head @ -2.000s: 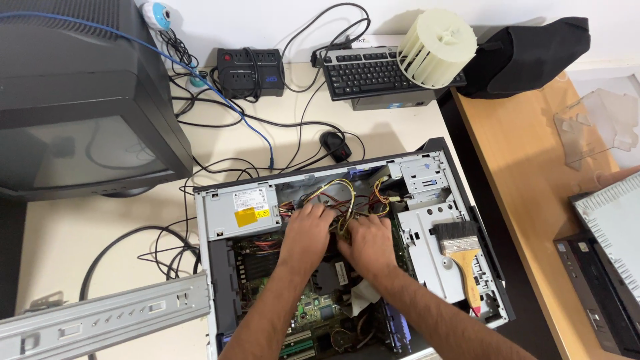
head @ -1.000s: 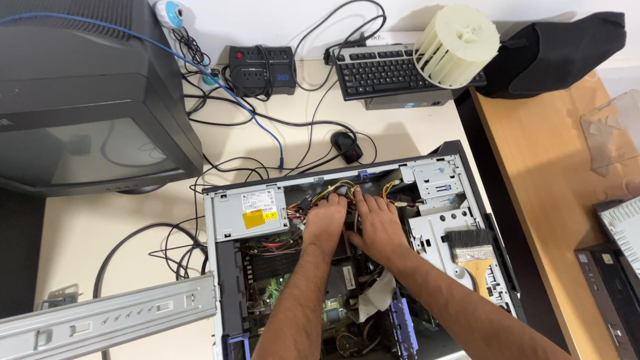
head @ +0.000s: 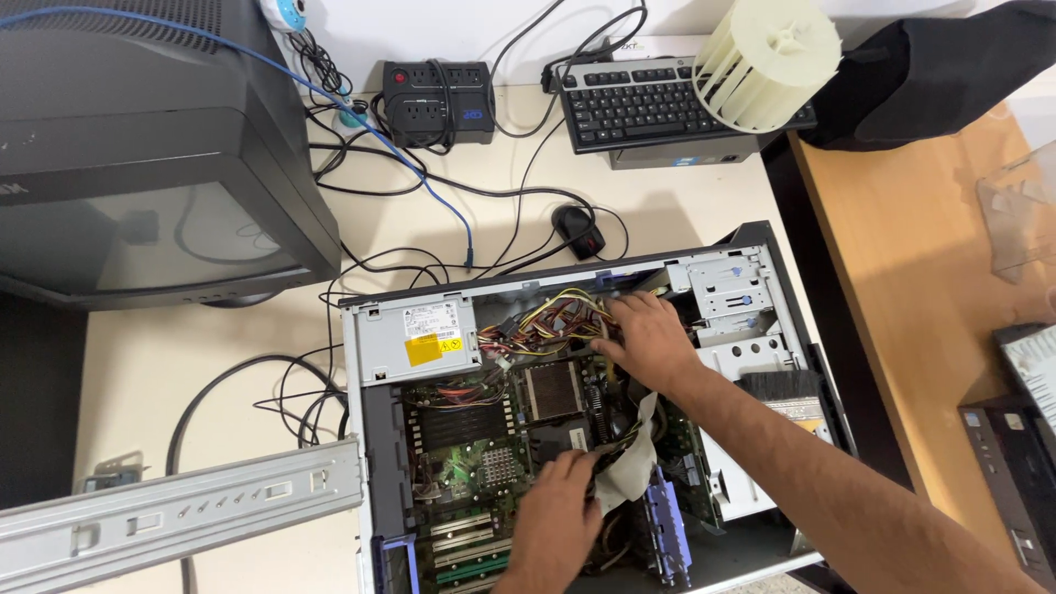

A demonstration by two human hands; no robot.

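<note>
A desktop computer case (head: 747,437) lies on its side with its interior exposed. My right hand (head: 648,338) is at the right end of a bundle of power supply cables (head: 557,320), its fingertips among the wires; its exact grip is hidden. My left hand (head: 557,516) is lower, over the motherboard (head: 462,466), its fingers beside a grey ribbon cable (head: 631,470); whether it grips anything is unclear. The power supply (head: 392,334) sits at the case's upper left. Below the cables is a heat sink (head: 553,392). A brush (head: 784,396) rests on the metal drive bay.
A metal rail (head: 247,495) crosses the lower left. Around the case stand a CRT monitor (head: 165,190), a black power unit (head: 437,103), a mouse (head: 579,233), a keyboard (head: 635,107) with a pale fan wheel (head: 763,66), and loose cables. Another computer (head: 1002,487) is at the right.
My hands have moved apart. The left has come down from the power cables to beside the ribbon cable, while the right stays by the cables. More of the bundle and heat sink shows.
</note>
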